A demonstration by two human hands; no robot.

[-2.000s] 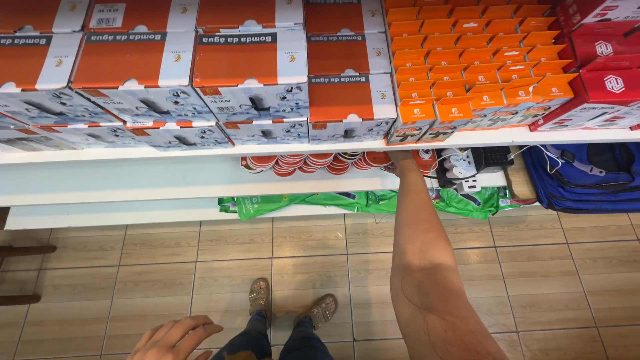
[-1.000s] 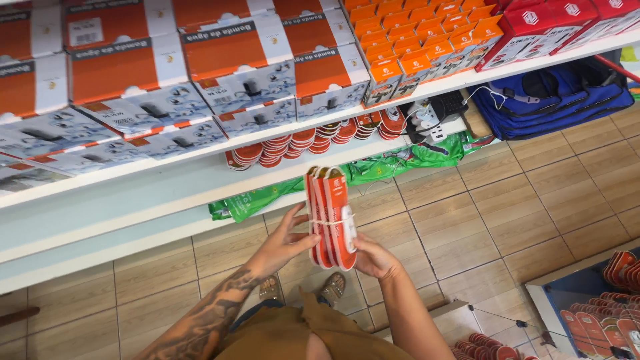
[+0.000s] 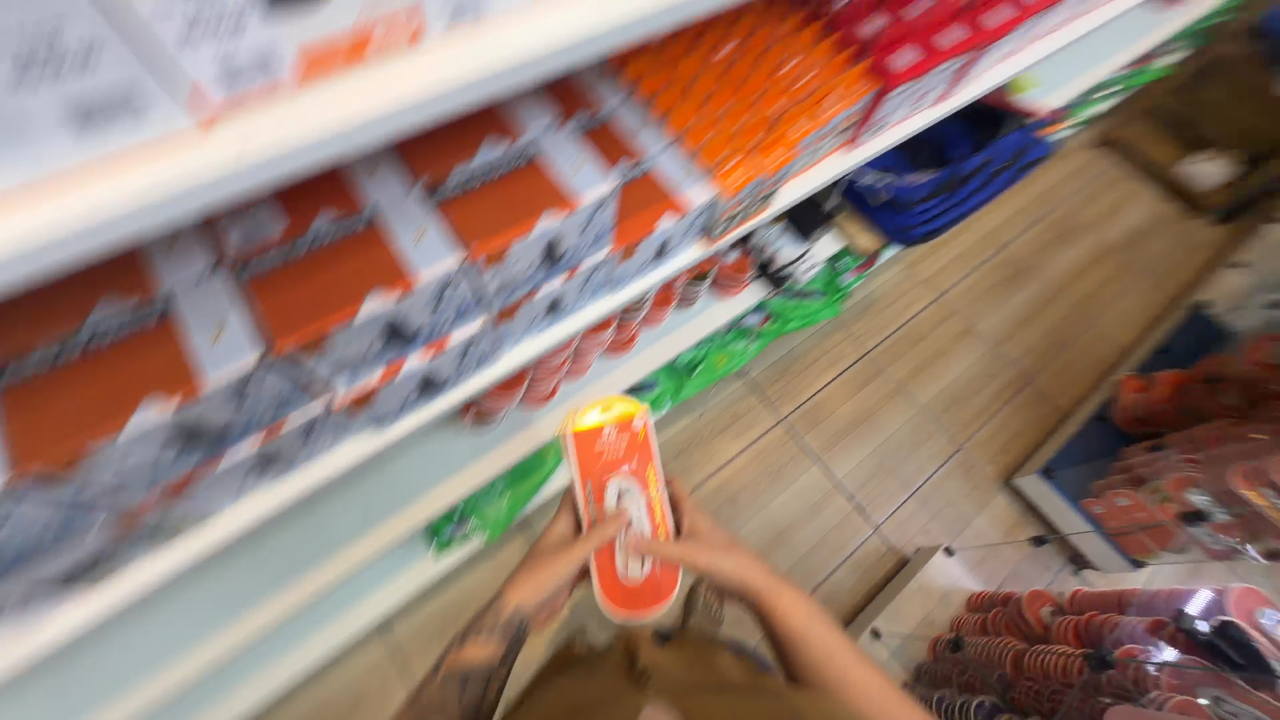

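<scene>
An orange, round-ended pack (image 3: 612, 450) with a white looped item on its face is held upright between both hands, in front of the shelf edge. My left hand (image 3: 565, 560), on the tattooed arm, grips its left side with a finger or thumb across the front. My right hand (image 3: 700, 540) grips the right side the same way. Similar orange packs (image 3: 590, 350) stand in rows on the low shelf behind. Motion blur hides the fine detail, and the fingers behind the pack are hidden.
White shelves (image 3: 400, 430) run diagonally, carrying water pump boxes (image 3: 320, 270), orange packets (image 3: 750, 90) and red boxes (image 3: 930, 40). Green bags (image 3: 740, 340) and a blue bag (image 3: 950, 185) lie low down. Glass-fronted bins of packs (image 3: 1060, 640) stand at lower right on the wooden-look floor.
Two seconds ago my right hand reached into the low shelf; one second ago both hands held a banded stack of packs. Now a pack's broad front faces up to me. The view has swung strongly.
</scene>
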